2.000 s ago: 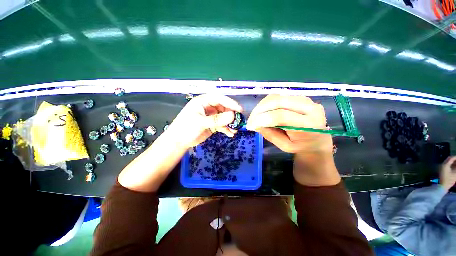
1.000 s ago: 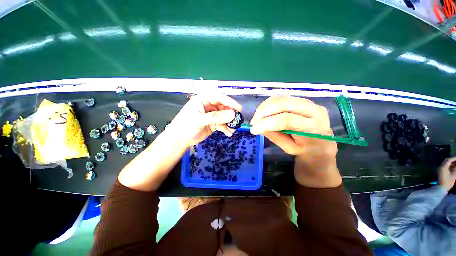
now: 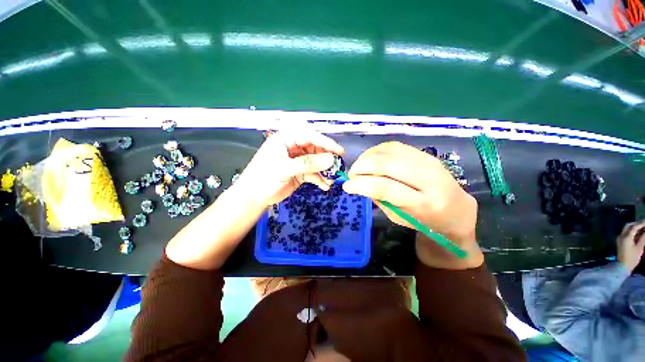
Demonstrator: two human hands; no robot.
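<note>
My left hand [image 3: 293,168] holds a small round circuit assembly [image 3: 331,165] at its fingertips, above the far edge of the blue parts tray [image 3: 313,261]. My right hand [image 3: 410,185] grips a green strand [image 3: 428,230] like a pencil. One end of the strand reaches the assembly; the other slants down to the right, over my wrist. Exactly where the tip touches is too small to tell. Small black plastic parts [image 3: 311,219] lie spread in the tray. A bundle of green strands [image 3: 490,166] lies right of my right hand.
Circuit assemblies [image 3: 175,180] lie loosely at left, beside a clear bag of yellow parts [image 3: 81,187]. More assemblies [image 3: 451,164] lie behind my right hand. Black round housings [image 3: 569,194] are piled at right. The green belt [image 3: 311,78] runs beyond the white edging. A person's hand [image 3: 631,244] is at far right.
The green strand in my right hand has swung from nearly level, pointing right, to slanting down toward my wrist. My right hand has turned, uncovering assemblies behind it. My left hand stays nearly still.
</note>
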